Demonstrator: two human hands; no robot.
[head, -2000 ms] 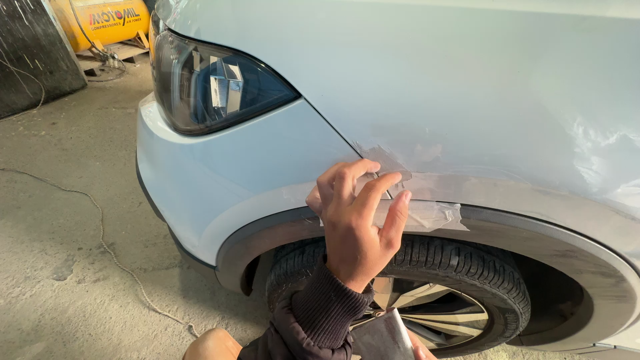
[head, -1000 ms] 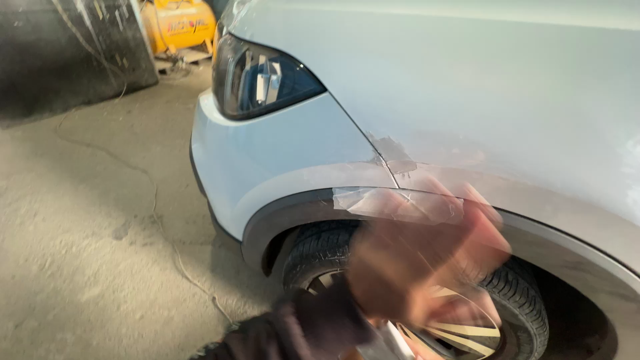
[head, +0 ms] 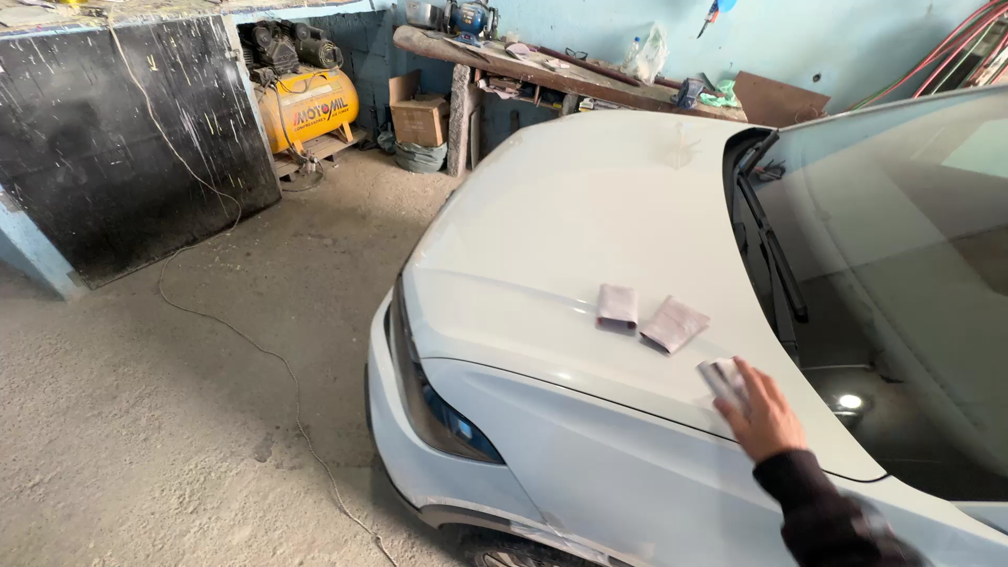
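My right hand [head: 764, 413] reaches in from the lower right over the white car's hood [head: 551, 205]. Between its thumb and fingers is a small folded sheet [head: 723, 379], greyish and blurred, which looks like sandpaper. Whether the sheet touches the hood I cannot tell. Just beyond it, to the upper left, two folded pinkish sheets lie on the hood: a squarish one [head: 617, 305] and a tilted one [head: 676, 324]. Below the hood seam are the front fender [head: 598, 465] and the headlight [head: 457, 429]. My left hand is out of view.
The windshield [head: 890, 276] and wiper [head: 772, 244] lie to the right. Beyond the hood stands a cluttered workbench [head: 543, 71] with a bench grinder [head: 470, 19]. A yellow air compressor [head: 311, 106] and cardboard box [head: 420, 120] are at the back left. A thin cord [head: 295, 394] crosses the concrete floor.
The view has swung up from the wheel arch to the hood. My left hand, earlier at the fender's edge, has left the view. My right hand is now over the hood.
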